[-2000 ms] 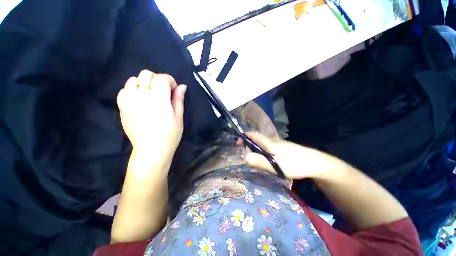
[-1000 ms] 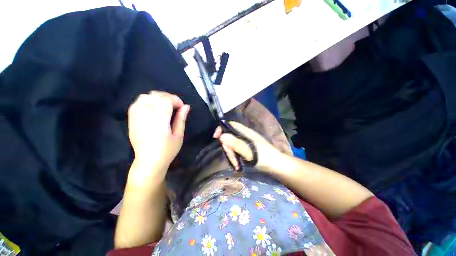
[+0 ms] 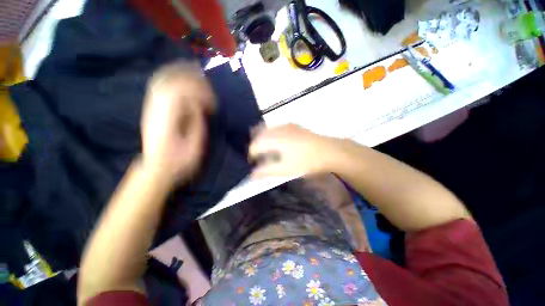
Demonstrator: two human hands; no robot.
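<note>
The dark garment (image 3: 101, 113) covers the left of the table and reaches under the red head cover (image 3: 209, 24) of the sewing machine. My left hand (image 3: 176, 122) is blurred and lies on the garment; its fingers cannot be made out. My right hand (image 3: 287, 149) is at the garment's right edge, fingers bent over it; whether it pinches the cloth cannot be told. The shears (image 3: 314, 36) lie on the table beyond my hands, black loop handles showing.
The white table (image 3: 358, 113) has orange tape, a green stick (image 3: 433, 77) and a blue stick beside it. A small brass-coloured round part (image 3: 269, 51) and a black bundle (image 3: 382, 12) are at the back. Dark cloth (image 3: 502, 179) hangs at the right.
The shears have left my right hand and lie on the table. My right hand has moved up to the garment's edge. The garment has shifted to the machine, now in view. The black strips no longer show.
</note>
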